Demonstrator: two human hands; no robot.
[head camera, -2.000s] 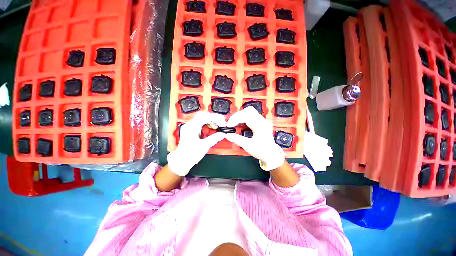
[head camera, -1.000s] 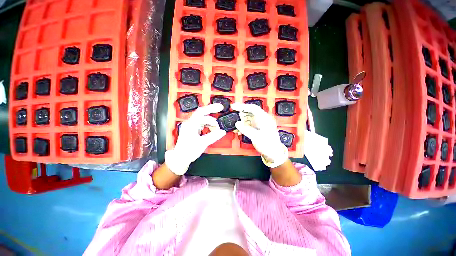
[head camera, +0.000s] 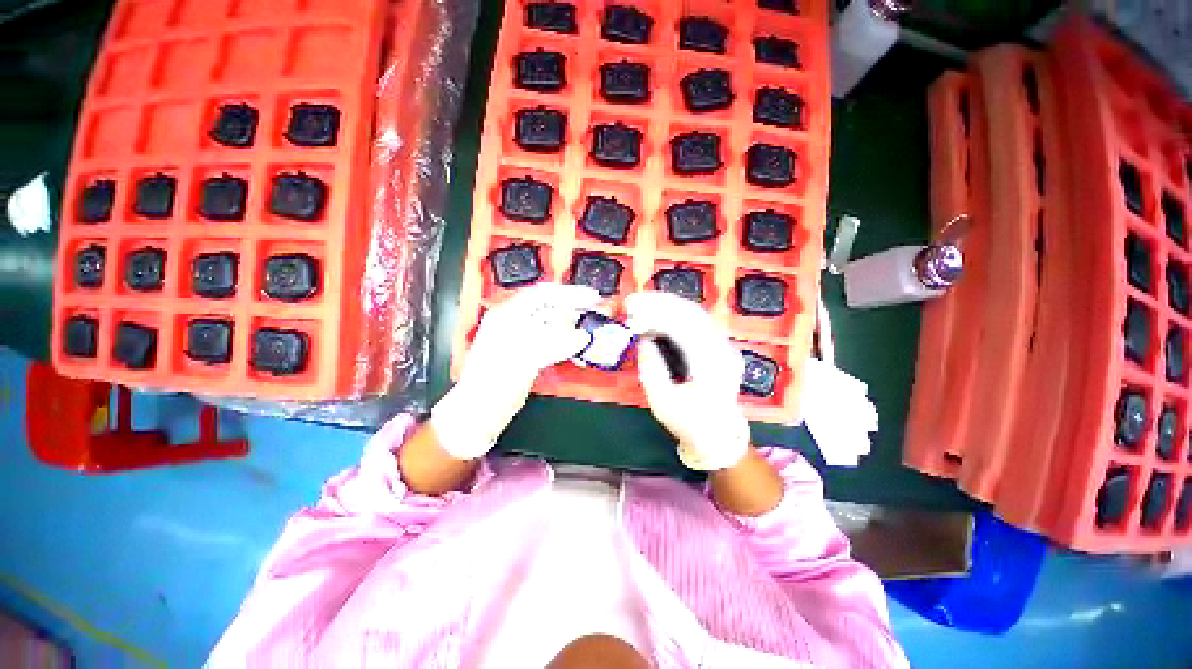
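Note:
My left hand (head camera: 507, 370) and my right hand (head camera: 693, 379), both in white gloves, meet over the near edge of the middle orange-red foam tray (head camera: 475, 314). Between their fingertips is a small camera module (head camera: 607, 342) with a bright, whitish face and a dark rim. The left fingers grip its left side. The right fingers are at its right side. Another black module (head camera: 672, 357) shows by the right fingers; whether it is held or lies in its pocket I cannot tell. Black modules sit in the tray's pockets, and the hands hide part of the nearest row.
A partly filled foam tray (head camera: 343, 261) is at left on crinkled plastic film (head camera: 408, 196). A whitish dispenser bottle (head camera: 885, 277) and white cloth (head camera: 839, 412) lie right of the middle tray. Stacked trays (head camera: 1000, 288) stand further right. A second bottle (head camera: 863, 33) is at the far right corner.
The module between my hands has gone from a dark face to a bright, whitish one. The view has turned slightly, so the trays appear shifted right and tilted.

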